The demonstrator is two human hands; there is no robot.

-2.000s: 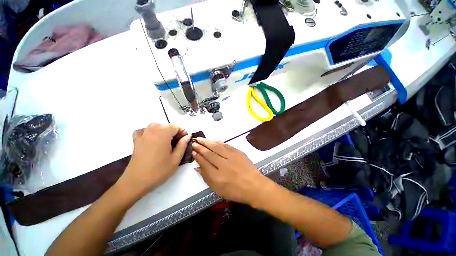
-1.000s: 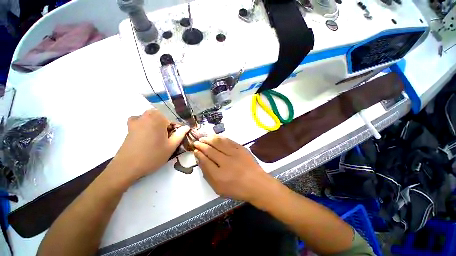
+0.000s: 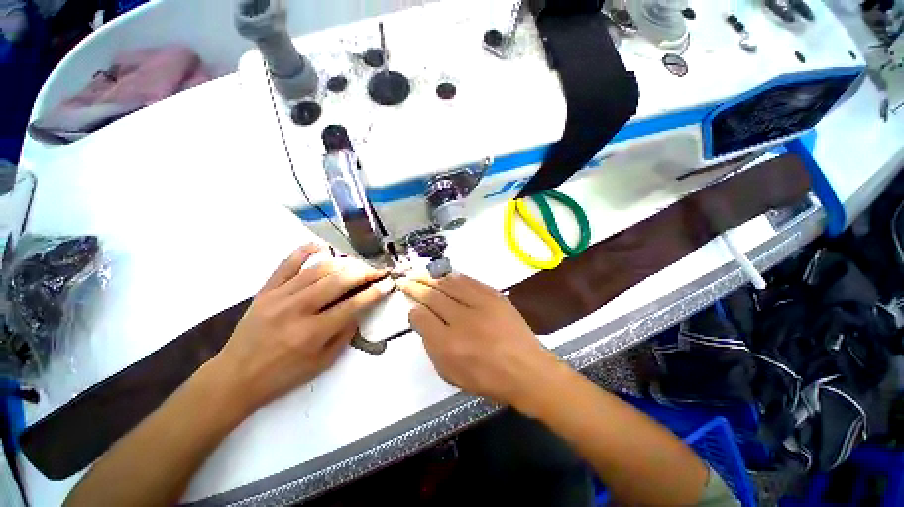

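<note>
My left hand (image 3: 297,315) lies at the needle area with its fingertips pressing the end of a dark brown fabric strip (image 3: 129,396), which runs left along the table. My right hand (image 3: 474,335) has its fingertips on the same small spot, touching or nearly touching the left fingertips. The strip's end is mostly hidden under the fingers. The presser foot (image 3: 398,265) is just beyond the fingertips. A second brown strip (image 3: 654,248) lies flat to the right of the needle. The white sewing machine (image 3: 476,129) stands behind.
Yellow and green scissor handles (image 3: 547,230) lie under the machine arm. A black strip (image 3: 593,94) drapes over the machine. A plastic bag (image 3: 55,297) and pink cloth (image 3: 129,87) are at left. A measuring tape (image 3: 634,327) edges the table. Dark garments (image 3: 793,356) and a blue crate (image 3: 719,446) are at right.
Both hands have moved from in front of the needle up to the presser foot, with the brown strip's end. The left hand now lies flatter. The camera view has shifted slightly.
</note>
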